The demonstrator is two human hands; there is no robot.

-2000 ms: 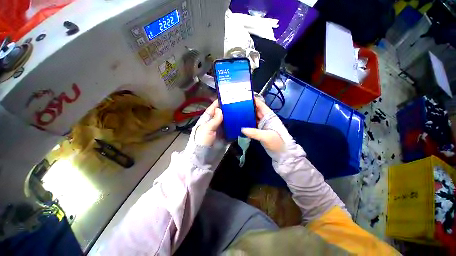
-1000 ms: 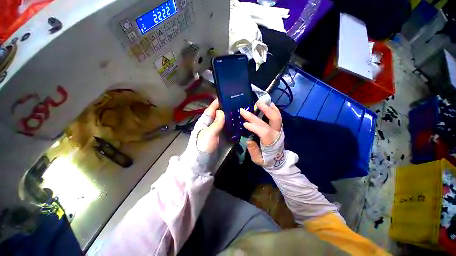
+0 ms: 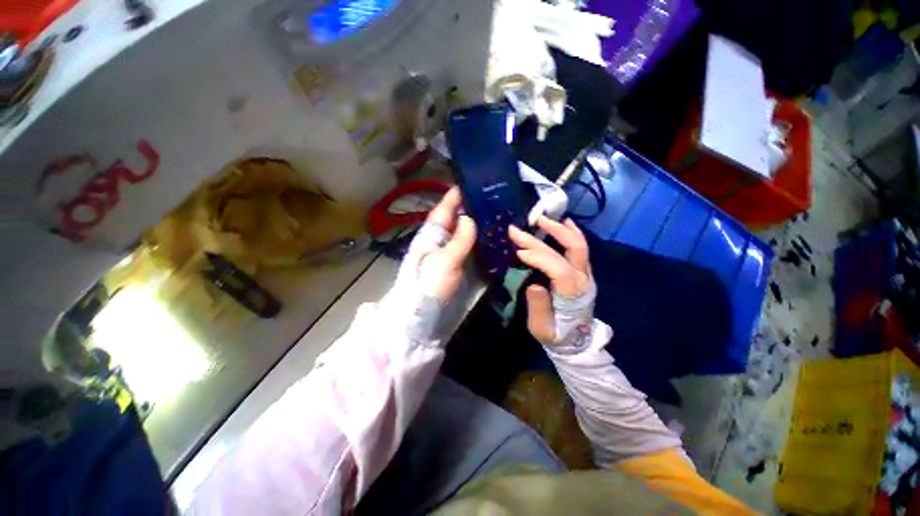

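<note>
A black smartphone with a dark screen is held upright at the middle of the view, and the picture is blurred. My left hand grips its lower left side. My right hand is at its lower right, fingers bent, with a fingertip at the lower screen. Whether it also bears the phone's weight cannot be told. Dark navy cloth lies at the lower left by the bright lamp spot.
Black snips and red-handled scissors lie near crumpled yellow cloth on the machine table. White strips hang behind the phone. A blue crate stands right, with an orange-red bin and yellow bin.
The phone screen went from bright blue to dark. My right hand moved from the phone's right edge to its lower screen. The view has shifted slightly, moving the phone right.
</note>
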